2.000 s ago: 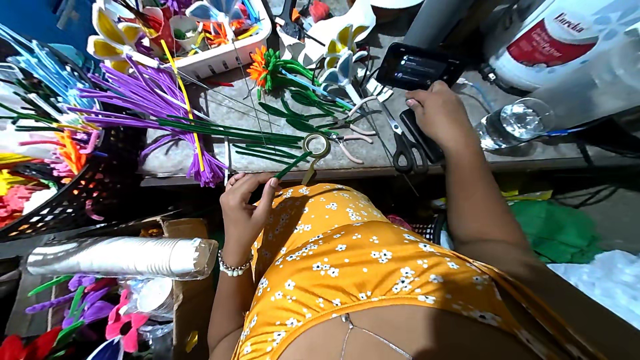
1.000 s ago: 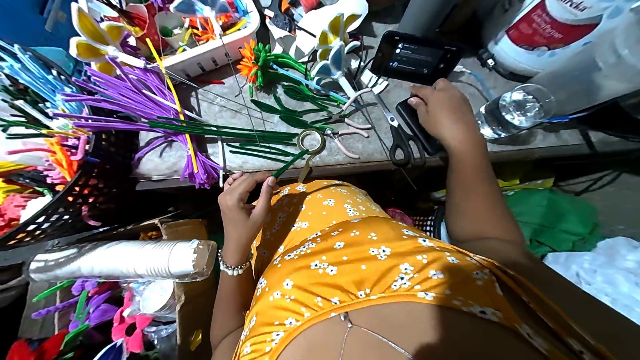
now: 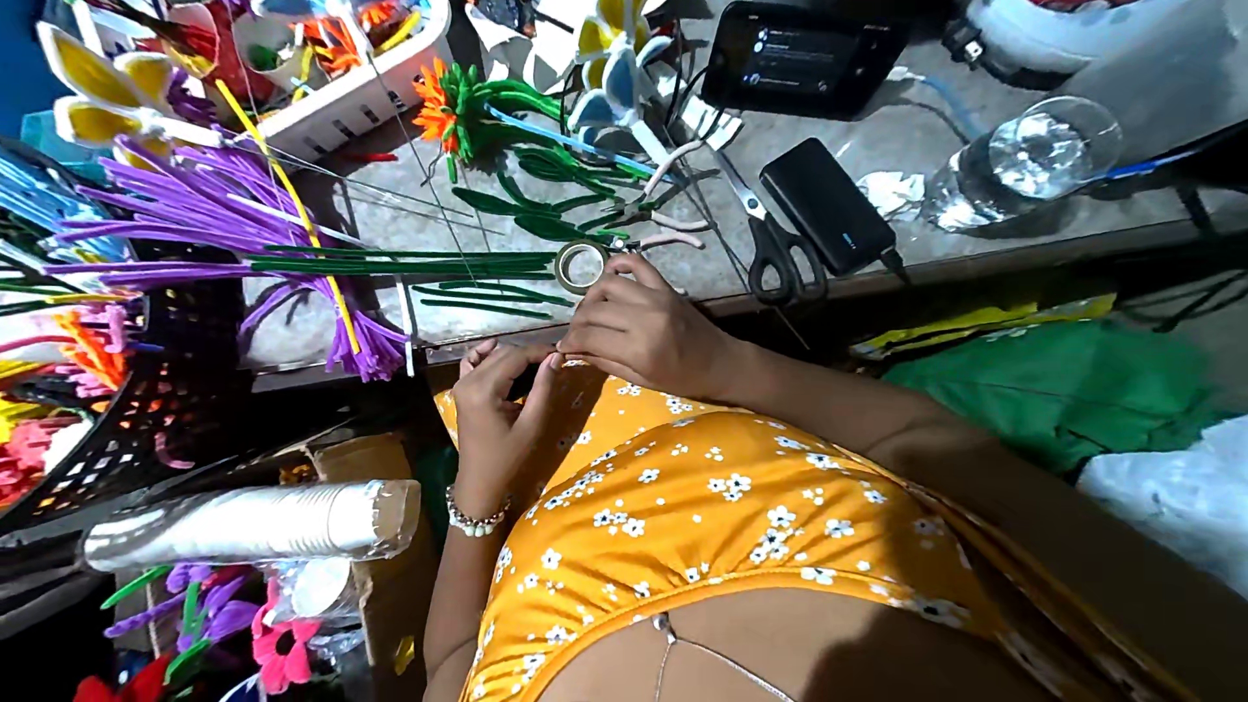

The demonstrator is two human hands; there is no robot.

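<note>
My left hand (image 3: 502,400) and my right hand (image 3: 643,327) meet at the table's front edge, fingertips pinched together. Whatever lies between them is mostly hidden; the green stem seen earlier in my left hand does not show clearly. Just beyond my right fingers lies a roll of tape (image 3: 581,266). Green pipe cleaners (image 3: 409,261) run left from it, across a bundle of purple pipe cleaners (image 3: 214,214) with a yellow one (image 3: 292,205) on top. Pliers with pale handles (image 3: 673,222) and black-handled scissors (image 3: 770,244) lie right of the tape.
A black power bank (image 3: 829,207), a phone (image 3: 804,60) and a glass of water (image 3: 1024,161) stand or lie at the right. An orange pipe-cleaner flower (image 3: 436,107) lies near a white basket (image 3: 341,102). Left are a black basket (image 3: 117,429) and wrapped cups (image 3: 253,522).
My right hand has left the phone and power bank and moved left to my left hand. Earlier, my left hand held a green pipe cleaner near the tape.
</note>
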